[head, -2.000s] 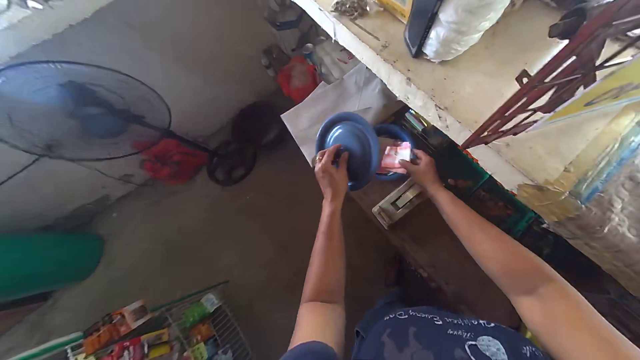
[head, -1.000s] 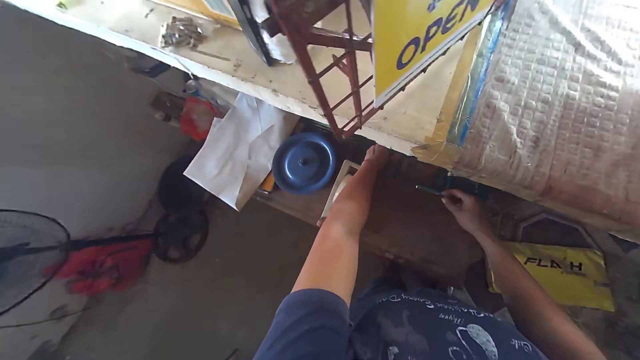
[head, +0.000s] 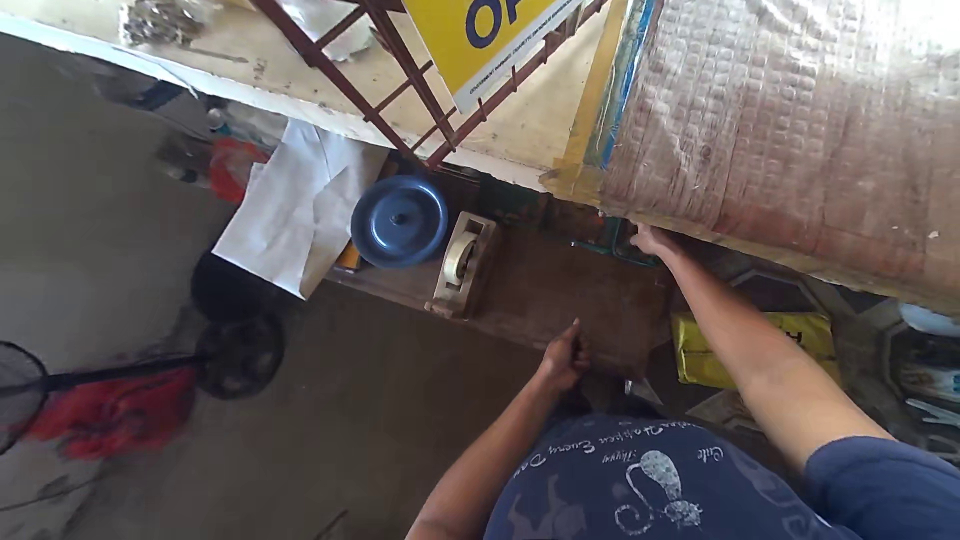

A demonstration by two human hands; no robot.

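Observation:
My left hand (head: pixel 566 357) is over the front edge of a brown wooden bench (head: pixel 570 296), fingers curled, with nothing visible in it. Under the counter's edge, my right hand (head: pixel 649 238) reaches beside a thin green rod or wire frame (head: pixel 616 249); its fingertips are partly hidden, so its grip is unclear. To the left on the bench stands a tape dispenser (head: pixel 469 262) with a roll of tape. Next to it is a round blue lid (head: pixel 400 221) with a small central knob, its underside hidden. Sheets of white paper (head: pixel 289 217) lie farther left.
Above the bench runs a pale counter (head: pixel 517 142) with a dark red metal rack (head: pixel 375 67) and a yellow sign (head: pixel 487 45). Bubble wrap (head: pixel 750 135) covers its right part. A yellow package (head: pixel 757 349) lies low right; a fan's base (head: pixel 240 356) stands left.
Two seconds ago my left hand was at the blue lid and my right held pinkish paper, perhaps banknotes. Since one second ago, my left hand has come back from the counter's edge. The view has shifted.

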